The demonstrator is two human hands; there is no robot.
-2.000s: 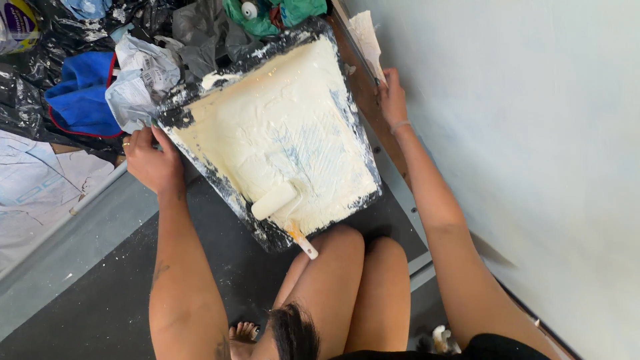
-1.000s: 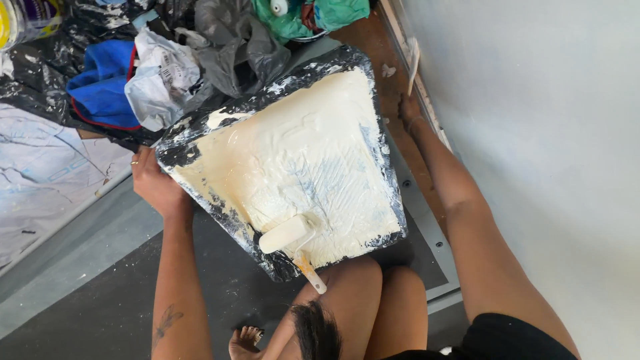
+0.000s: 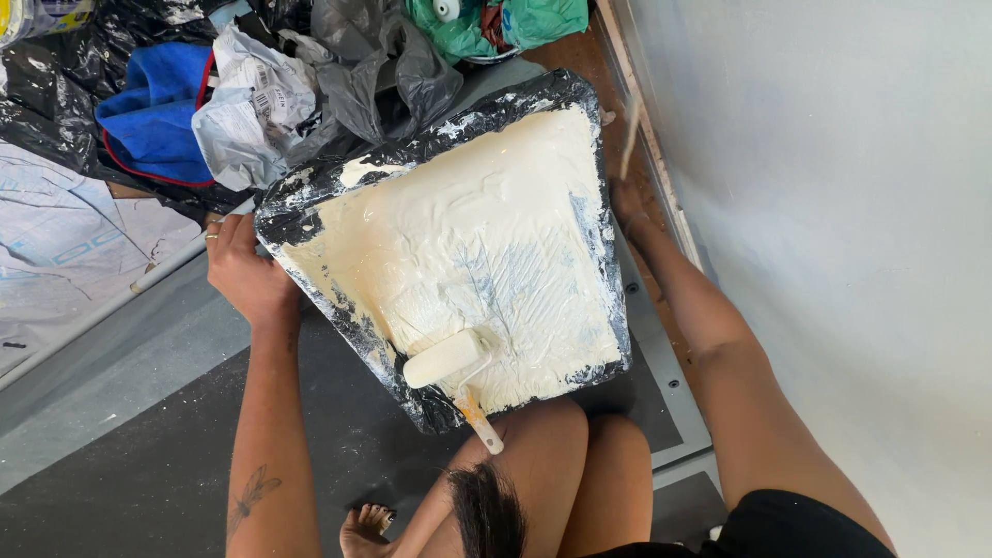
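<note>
A large black paint tray [image 3: 496,256], coated in cream paint, lies above my knees. My left hand [image 3: 252,271] is at its left corner, fingers curled at the rim; whether they grip the tray or the rail beneath cannot be told. A small paint roller [image 3: 446,358] with a cream sleeve rests in the tray's lower part, its paint-stained handle jutting over the edge toward my knee. My right hand [image 3: 626,201] is low beside the tray's right edge, partly hidden and dim. A thin pale strip [image 3: 629,139], blurred, stands just above its fingers; whether they hold it is unclear.
A grey plastic bag [image 3: 380,70], a crumpled white mailing bag [image 3: 252,105], a blue cloth [image 3: 159,112] and a green bag [image 3: 535,27] lie beyond the tray. A pale wall [image 3: 837,194] rises on the right. A grey metal rail [image 3: 147,279] runs along the platform's left side.
My right hand has gone lower beside the wall's base. The pale piece by it, seen broad two seconds ago, now shows as a thin strip. The roller stays in the tray.
</note>
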